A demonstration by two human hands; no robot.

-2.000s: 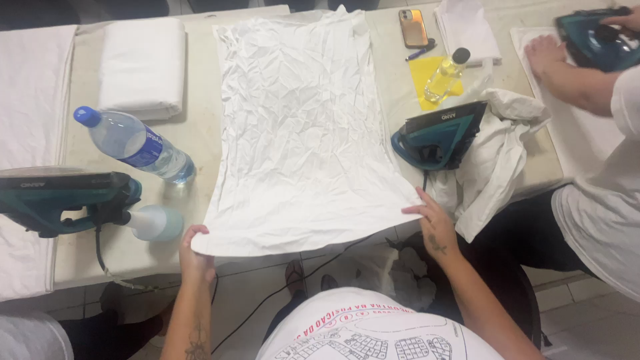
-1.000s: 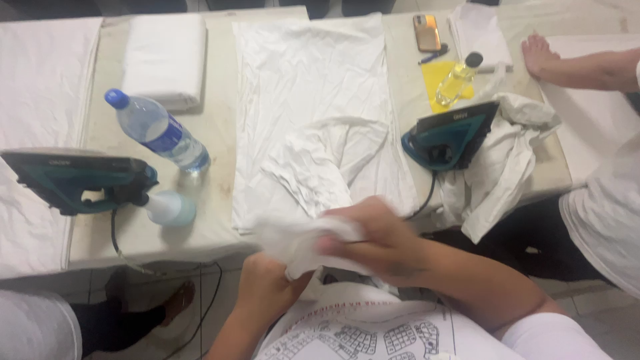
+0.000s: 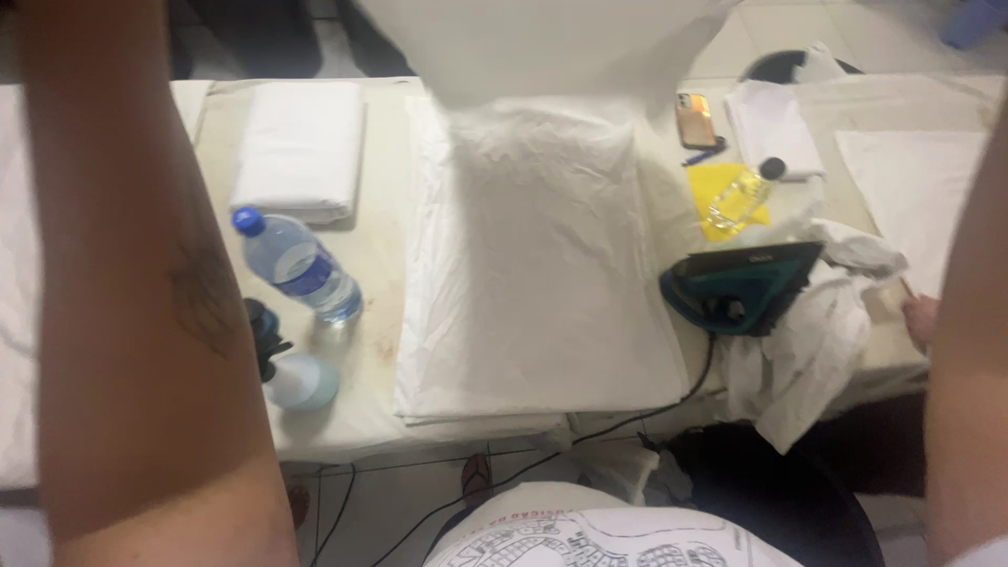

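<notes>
Both my forearms reach up past the frame's edges, so my left hand and my right hand are out of view. Between them, at the top, a white cloth (image 3: 543,39) hangs raised and blurred; what holds it cannot be seen. Beneath it a flat, slightly creased white cloth (image 3: 543,299) lies on the covered table. A teal and black clothes iron (image 3: 740,287) rests at its right, its cord trailing below the table edge. To the left stand a clear plastic water bottle (image 3: 303,268) with a blue cap and a spray bottle (image 3: 303,382), partly behind my forearm.
A folded white cloth (image 3: 299,150) lies at the back left. On the right are a smartphone (image 3: 696,120), a pen, a yellow cloth (image 3: 701,189) under a small bottle of yellowish liquid (image 3: 744,197), and a crumpled white cloth (image 3: 819,331). Another person's hand (image 3: 920,321) is at the far right.
My hands have gone from low in front of my body to beyond the top of the view. A white cloth now hangs raised; the cloth on the table lies flat, without the bunched part seen before.
</notes>
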